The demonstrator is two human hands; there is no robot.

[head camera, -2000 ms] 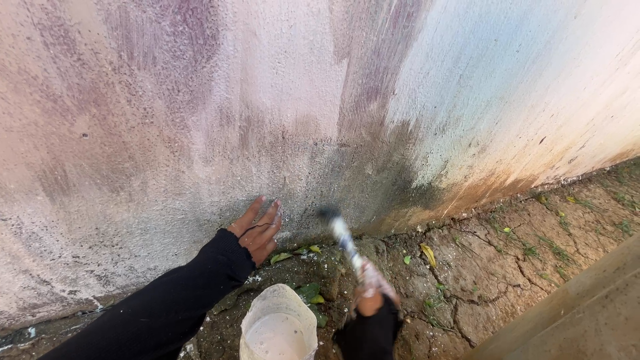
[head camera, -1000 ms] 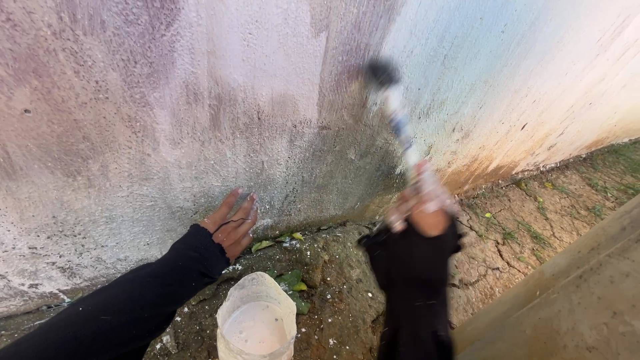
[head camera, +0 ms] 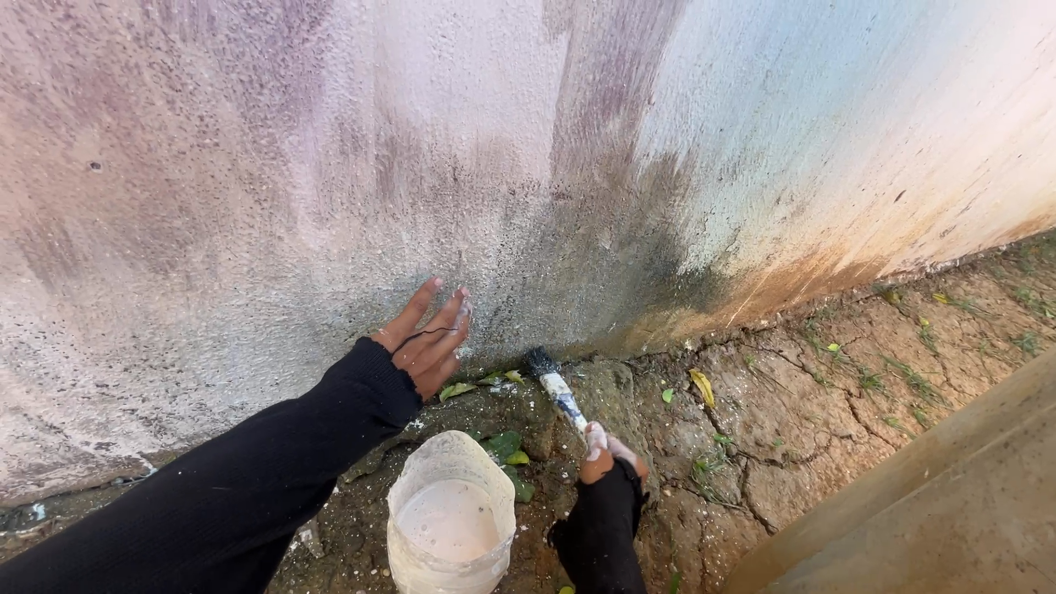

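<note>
My left hand rests with spread fingers against the lower part of a rough plastered wall, holding nothing. My right hand grips the paint-splashed handle of a paintbrush. The brush's dark bristles are at the foot of the wall, just right of my left hand. Below and between my hands stands a cut plastic container with pale, whitish liquid inside. The wall carries patches of white, purple, light blue and brown, with a dark stain low down near the brush.
Cracked, paint-speckled soil runs along the wall's base, with a mossy rock or raised ground, green leaves and a yellow leaf. A large tan, rounded surface fills the lower right corner.
The brush in my right hand was up on the wall a second ago and is now down at its foot. My left hand has stayed against the wall.
</note>
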